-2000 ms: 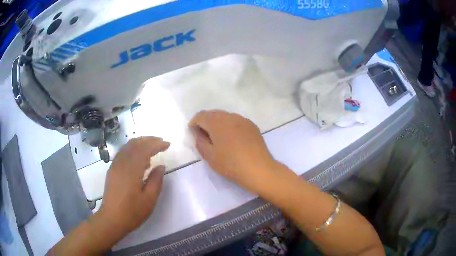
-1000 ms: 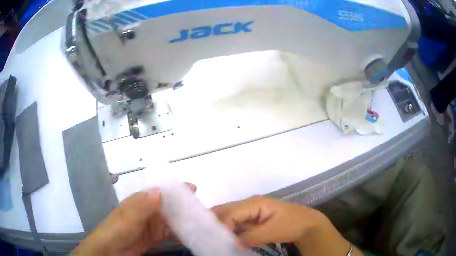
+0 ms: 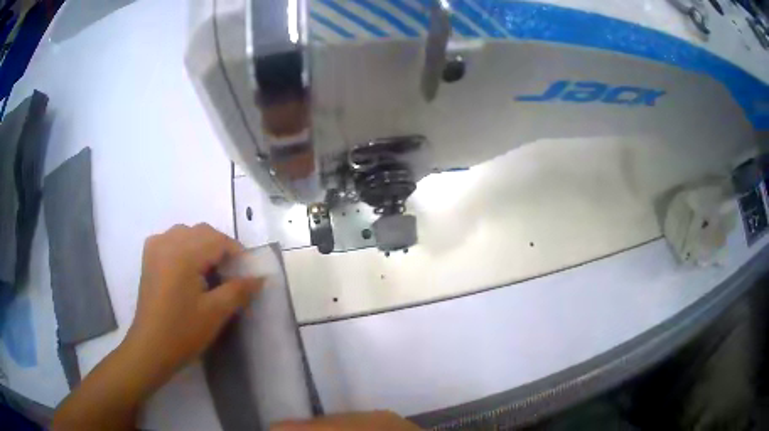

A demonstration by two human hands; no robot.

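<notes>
A grey fabric piece [image 3: 226, 380] lies at the table's front left, with a white strip [image 3: 274, 353] on top of it, narrower than the grey. My left hand [image 3: 181, 295] grips the upper end of both, thumb on the white strip, just front-left of the presser foot [image 3: 320, 229]. My right hand [image 3: 350, 422] is at the bottom edge, mostly cut off, by the strip's lower end; its fingers are hidden, so its hold cannot be told. The sewing machine head [image 3: 540, 93] stands above the needle plate [image 3: 278, 223].
A grey piece [image 3: 77, 252] with a narrow tail lies to the left. A dark stack of grey pieces [image 3: 18, 177] is at far left. White cloth [image 3: 698, 223] sits by the machine's right base. A ruled tape [image 3: 540, 396] runs along the front edge.
The white strip, held up in front before, now lies on the grey piece. My left hand has moved forward onto both. The view has shifted left and closer to the machine head.
</notes>
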